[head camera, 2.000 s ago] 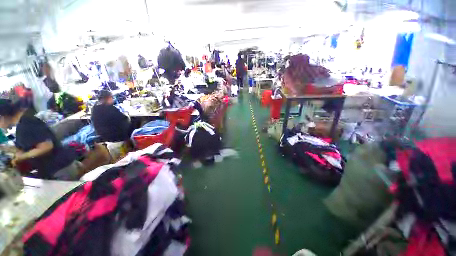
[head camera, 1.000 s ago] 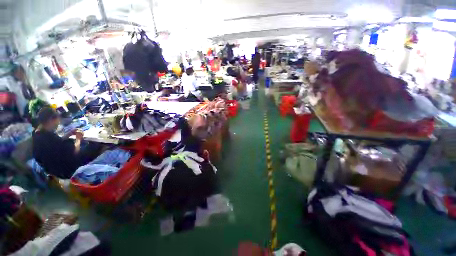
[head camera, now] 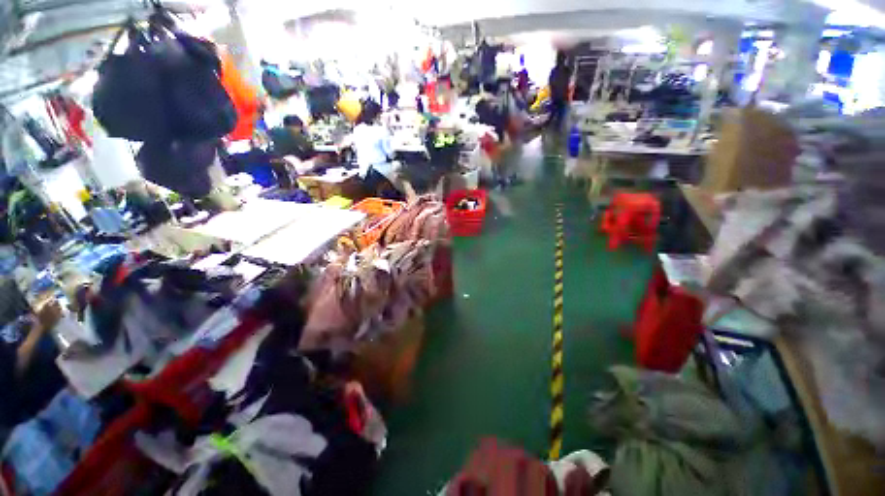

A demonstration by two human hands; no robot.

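Observation:
A reddish tweed-like bundle [head camera: 500,469] with a pale piece beside it shows at the bottom edge, low in front of me, cut off by the frame. Neither of my hands is visible, so I cannot tell how it is held. A pile of pink-brown garment pieces [head camera: 374,291] stands left of the aisle over a brown cardboard box [head camera: 396,360]. An orange basket [head camera: 374,221] shows behind the pile, beside a white table [head camera: 281,228].
Dark bundle with white strips [head camera: 257,450] at lower left. Red basket [head camera: 467,211], red stool [head camera: 633,219] and red container [head camera: 668,325] flank the aisle. Green-grey sacks [head camera: 670,426] and a table edge [head camera: 825,417] are right. Aisle tape [head camera: 557,339] runs ahead; people are farther off.
The view has moved forward along the aisle. The pink-brown pile and red stool are nearer; the dark tied bundle has shifted to the lower left. The reddish bundle shows more at the bottom.

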